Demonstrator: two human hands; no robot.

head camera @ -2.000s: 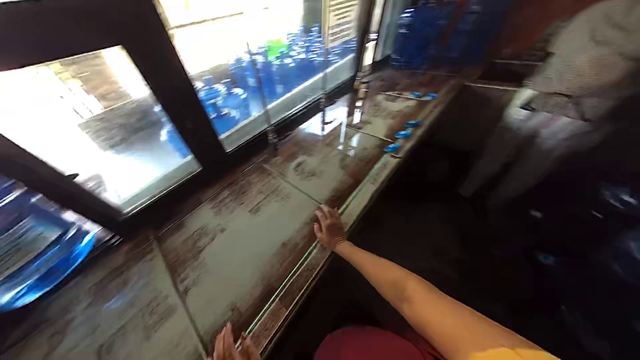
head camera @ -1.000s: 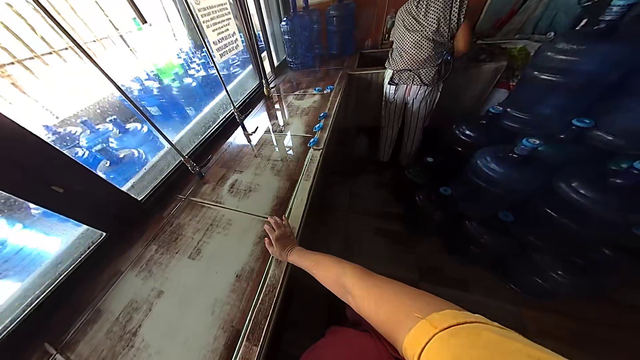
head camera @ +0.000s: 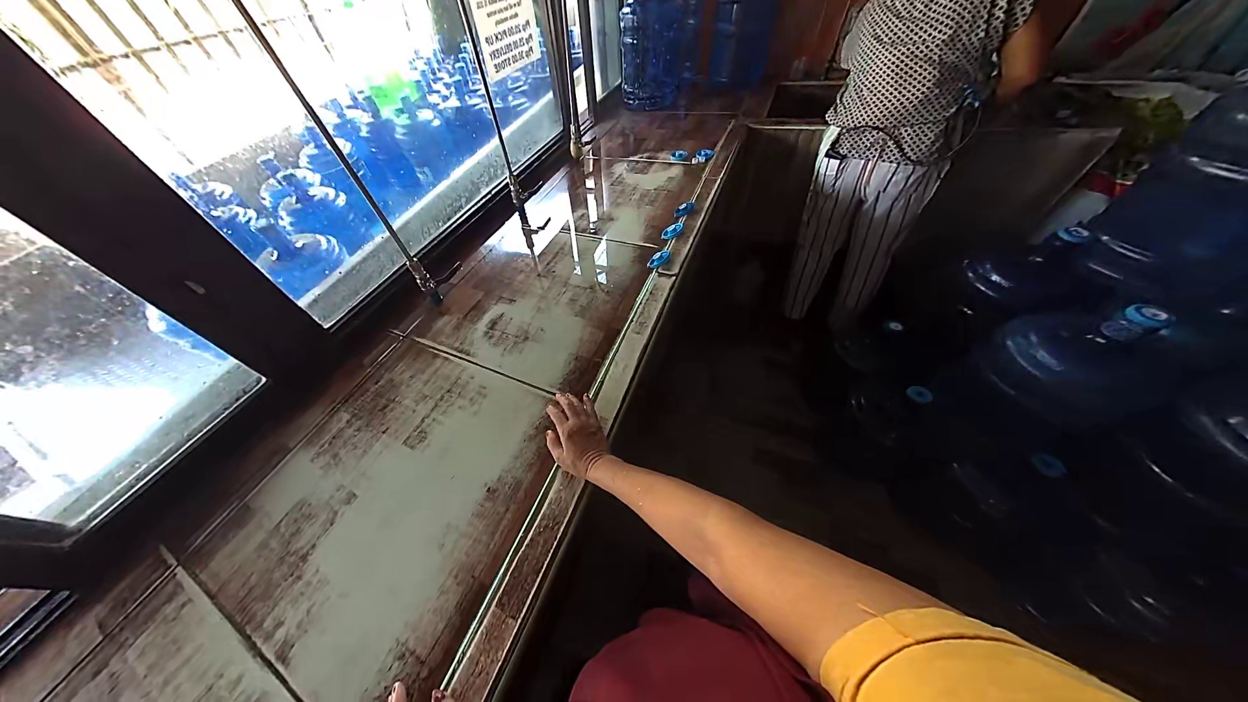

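Observation:
My right hand (head camera: 577,435) rests on the edge of the tiled counter (head camera: 380,497), palm down, fingers apart, holding nothing. Only the fingertips of my left hand (head camera: 419,693) show, at the bottom edge of the view by the counter's rim; the rest of it is hidden. Farther along the same rim lie several blue bottle caps (head camera: 672,231). Thin metal filling pipes (head camera: 336,146) with small valves at their lower ends stand along the window side of the counter.
A person (head camera: 887,117) in a patterned top and striped trousers stands at a basin beyond the counter. Large blue water jugs (head camera: 1063,370) crowd the right side. More jugs (head camera: 648,54) stand at the counter's far end, and others (head camera: 302,210) show behind the glass.
The view has shifted. Two seconds ago more of my left hand showed on the counter; now only its fingertips do. My right hand stays on the rim.

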